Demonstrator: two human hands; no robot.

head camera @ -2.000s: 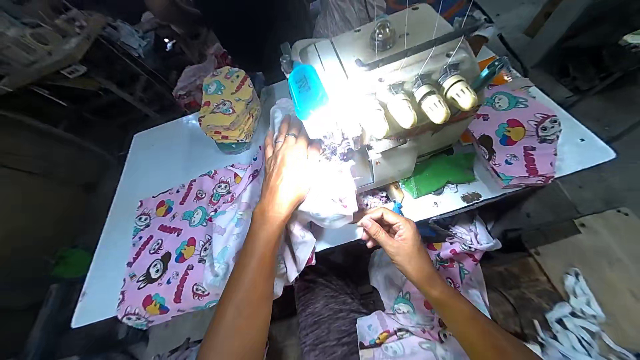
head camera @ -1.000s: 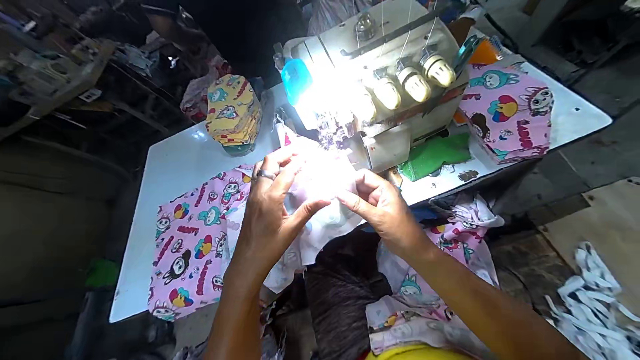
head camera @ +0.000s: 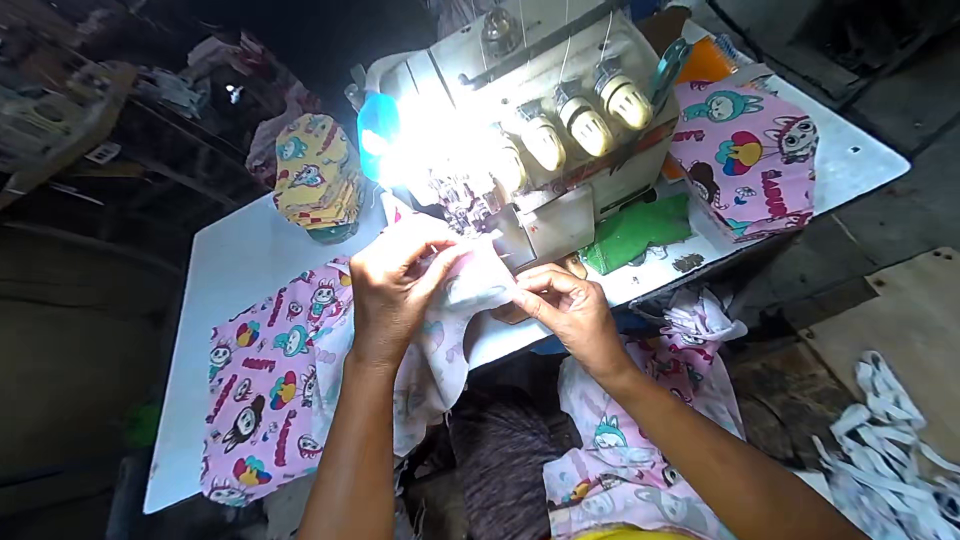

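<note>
A pink printed fabric piece, pale reverse side up, is pinched between both my hands just in front of the presser foot area of an overlock sewing machine. My left hand grips its upper edge close to the needles, thumb against fingers. At the fabric's right corner, my right hand pinches the edge with thumb and forefinger. More of the pink cloth spreads over the left of the white table. Glare from the machine's lamp hides the needle area.
A stack of yellow printed pieces stands at the back left, and a pink stack at the right. Green cloth lies beside the machine. Pink fabric hangs below the table edge. White strips lie at lower right.
My left hand, flat on the cloth two seconds ago, now pinches its edge. My right hand has moved from below the machine's front to the fabric's corner. The cloth is lifted between them.
</note>
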